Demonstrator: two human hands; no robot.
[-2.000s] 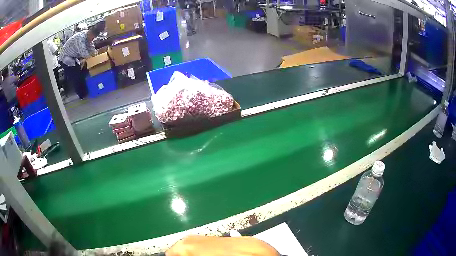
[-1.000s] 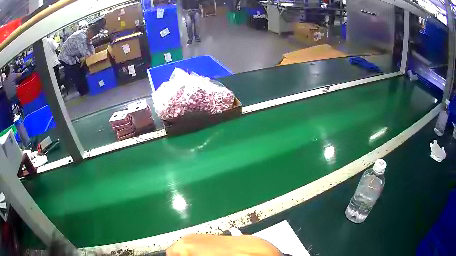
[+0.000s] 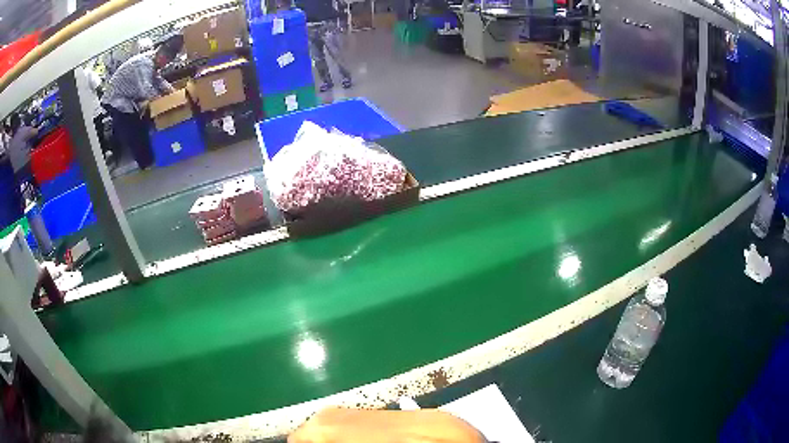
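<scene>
One bare hand, seemingly my left hand (image 3: pixel 387 426), shows at the bottom edge, cut off by the frame. Its back is towards the camera. Its fingers and anything in them are hidden. A small white bit (image 3: pixel 408 403) shows just above it. A white sheet (image 3: pixel 489 414) lies on the bench beside it, partly covered by the hand and cut off below. My right hand is not in view. A clear plastic bottle (image 3: pixel 633 339) with a white cap stands to the right, partly filled with clear liquid.
A green conveyor belt (image 3: pixel 450 277) runs beyond the off-white rail (image 3: pixel 554 330). Across it stand a carton of bagged parts (image 3: pixel 342 177) and reddish-brown stacks (image 3: pixel 227 212). A crumpled white item (image 3: pixel 756 263) lies far right. A pale frame post (image 3: pixel 105 186) rises at left.
The hand has barely moved. The bottle, sheet and carton stay in place. In the background, the legs of a walking person have shifted.
</scene>
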